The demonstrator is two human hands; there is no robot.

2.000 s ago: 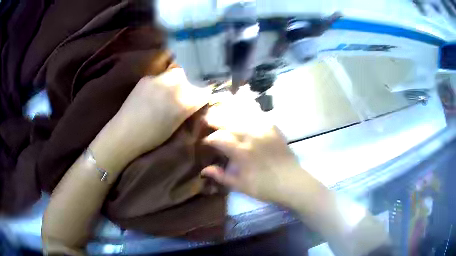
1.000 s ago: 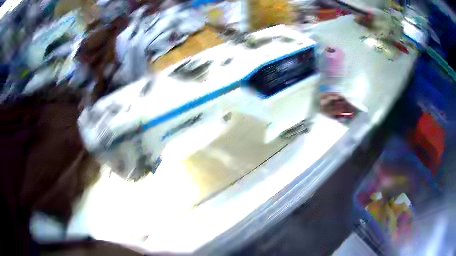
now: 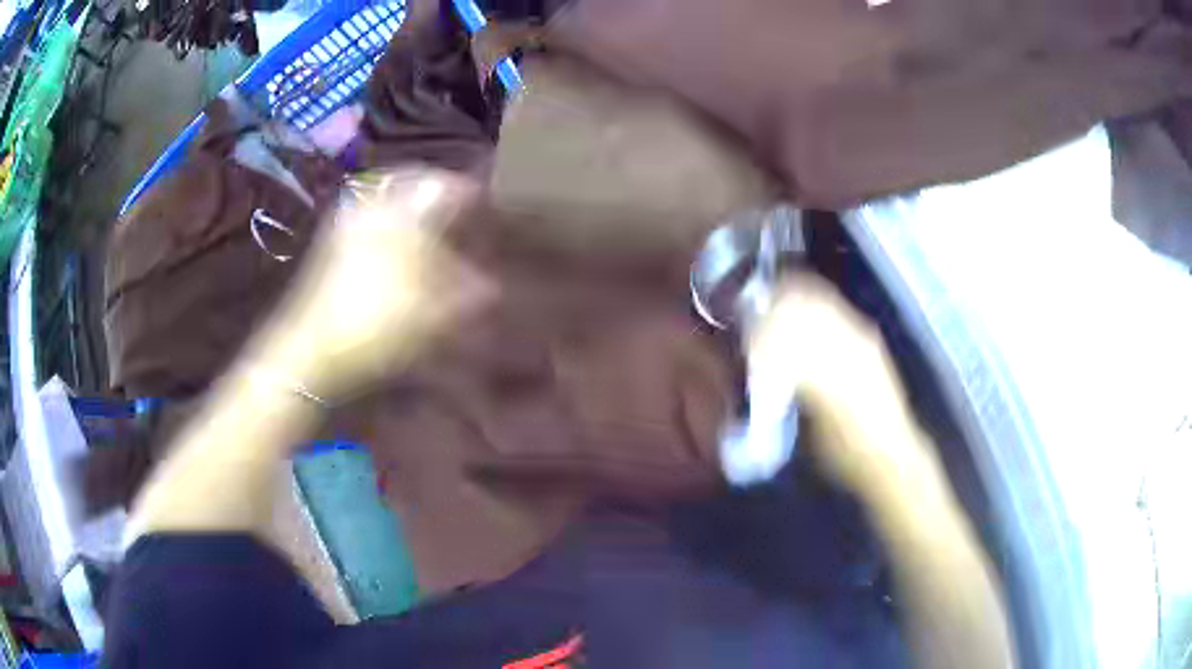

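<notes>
Brown cloth (image 3: 575, 379) lies over my lap, and a larger brown cloth (image 3: 889, 92) spreads across the top onto the table. My left hand (image 3: 399, 255), blurred, is bent over the brown cloth on the left; whether it grips anything cannot be told. My right hand (image 3: 817, 340), blurred, is at the right side of the lap. It is closed on a narrow whitish-grey strip (image 3: 765, 438), which shows above and below the fingers. A flat, lighter brown piece (image 3: 601, 163) lies between and above the hands.
A blue openwork basket (image 3: 333, 65) stands at the upper left, with brown cloth (image 3: 196, 288) hanging over it. The white table (image 3: 1046, 314) with its grey front edge is at the right. A teal flat object (image 3: 360, 529) is at the lower left. White boxes or boards stand at the far left.
The view has swung from the sewing machine to the lap and basket. Both hands, earlier at the needle and then out of view, are now over the lap, the right with a whitish strip.
</notes>
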